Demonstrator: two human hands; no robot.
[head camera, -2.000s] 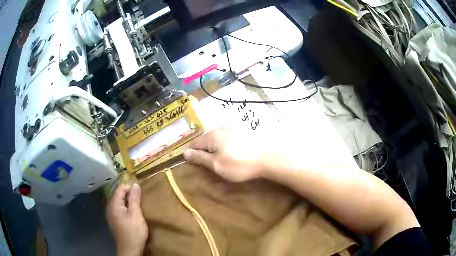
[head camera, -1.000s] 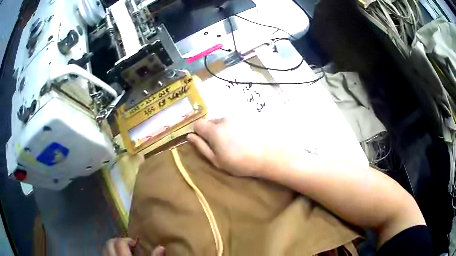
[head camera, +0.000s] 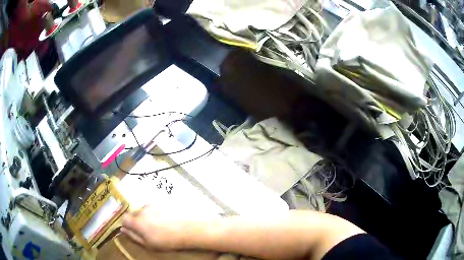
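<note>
The yellow clamp frame (head camera: 96, 216) with black handwriting and a long window lies at the lower left, beside the white sewing machine head (head camera: 38, 238). My right hand (head camera: 147, 229) rests on the edge of the brown cloth (head camera: 109, 251) at the frame's lower right side, fingertips close to the frame. Its fingers are partly bent; whether they pinch the cloth cannot be told. A thin light tan strip (head camera: 122, 248) runs down the cloth to the picture's edge. Most of the cloth is cut off. My left hand is out of the picture.
A white work plate (head camera: 203, 183) bears handwriting, a pink stick (head camera: 113, 156) and a looping black cable (head camera: 170, 167). A dark-framed screen (head camera: 114, 63) stands behind. Beige garment bundles (head camera: 374, 56) with hanging straps lie right; another beige piece (head camera: 269, 152) lies beside the plate. A person's red clothing (head camera: 28, 25) shows upper left.
The view has swung right and up, so machine, frame and cloth sit lower left. My left hand has left the picture. My right hand stays at the cloth edge by the frame.
</note>
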